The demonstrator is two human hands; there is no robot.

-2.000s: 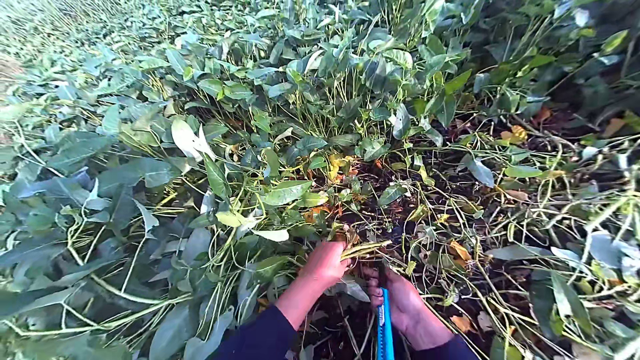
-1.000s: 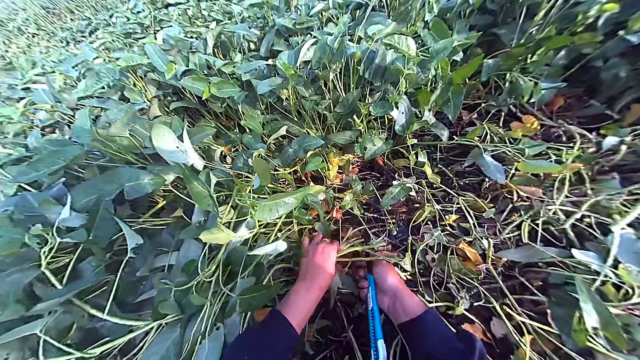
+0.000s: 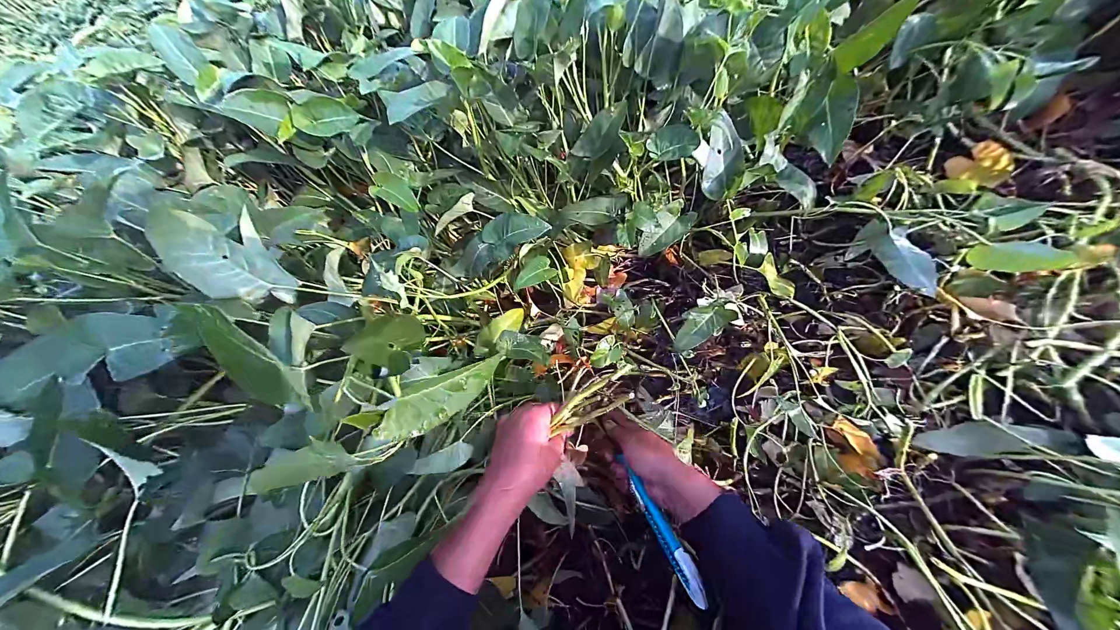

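Note:
At the lower middle, my left hand (image 3: 525, 448) is closed around a bundle of cut-looking green stems (image 3: 588, 401), whose pale ends point up and right. Close beside it on the right, my right hand (image 3: 652, 464) grips a tool with a blue handle (image 3: 662, 529); the handle's rear end sticks out below the palm, toward the sleeve. The tool's front end is hidden among fingers and stems. A large green leaf (image 3: 437, 398) lies just left of my left hand.
Dense arrow-shaped leaves (image 3: 324, 114) fill the left and the far side. Tangled trailing stems (image 3: 875, 376) lie over dark ground on the right, with yellow-orange dead leaves (image 3: 853, 446) among them.
A second ago my left hand was spread over the stems; now it is closed around a bundle with the ends showing. My right hand still holds the blue handle.

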